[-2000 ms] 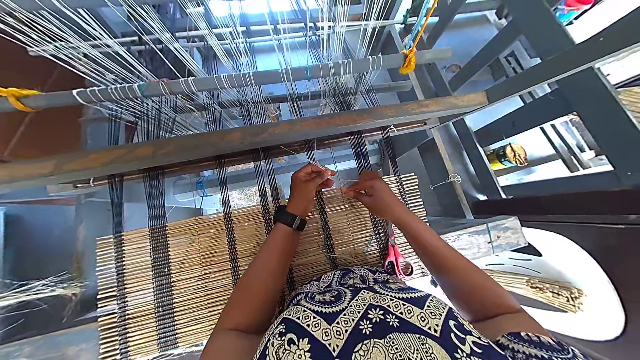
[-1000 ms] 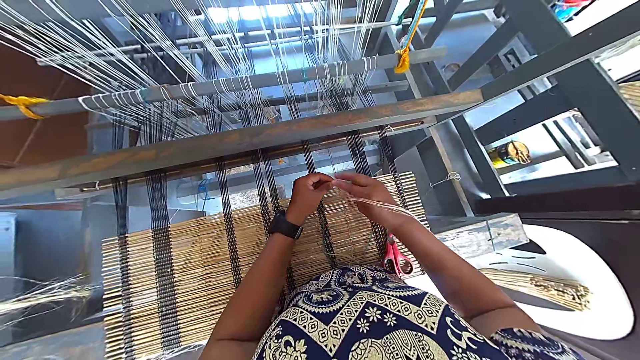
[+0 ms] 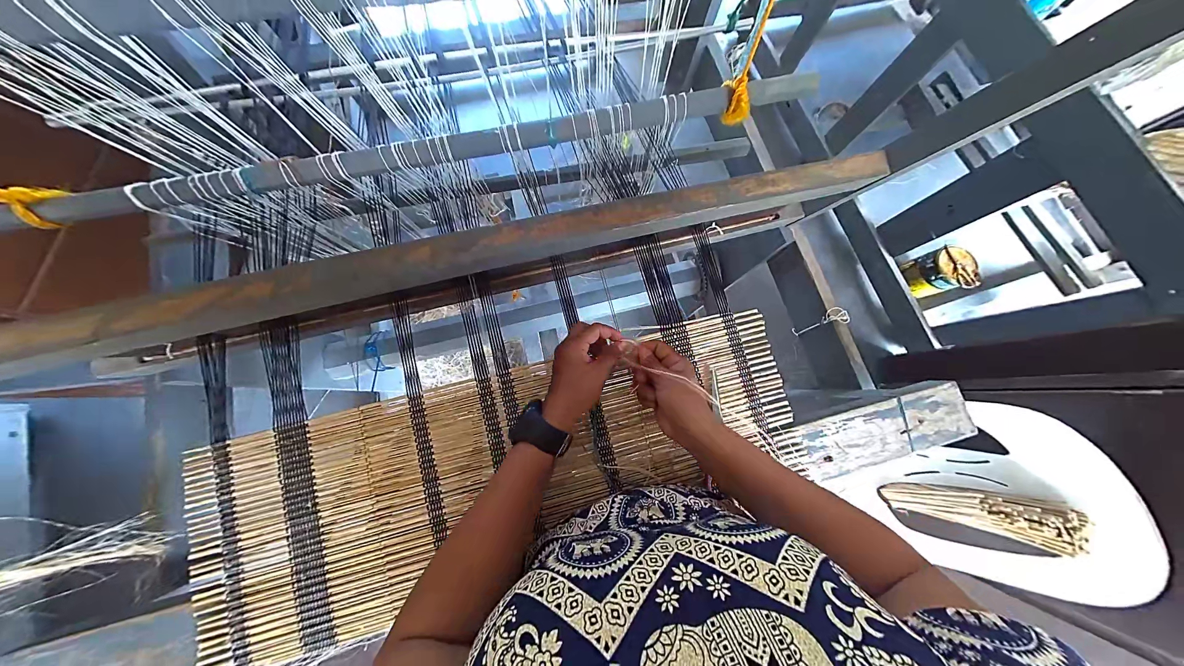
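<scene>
My left hand (image 3: pixel 585 361), with a black watch on its wrist, pinches the end of some thin pale fibre strands. Close beside it on the right, my right hand (image 3: pixel 668 375) grips the same strands (image 3: pixel 680 377), whose loose length trails down to the right over my wrist. Both hands are above the far edge of a woven mat of thin sticks (image 3: pixel 361 472). Bands of black warp threads (image 3: pixel 287 370) run through the mat and up under a wooden beam of the loom (image 3: pixel 499 242). The fingertips almost touch, and whether a knot lies between them is hidden.
White threads loop over a grey bar (image 3: pixel 370 162) beyond the beam. A bundle of cut sticks (image 3: pixel 999 518) lies in a white plastic chair (image 3: pixel 1110 555) at the right. Yellow cord (image 3: pixel 737 100) hangs from the frame. Loose fibres (image 3: pixel 83 555) stick out at the far left.
Two seconds ago my hands were a little apart; now they are together at the strands. The red-handled scissors, seen earlier beside my right forearm, are now mostly hidden.
</scene>
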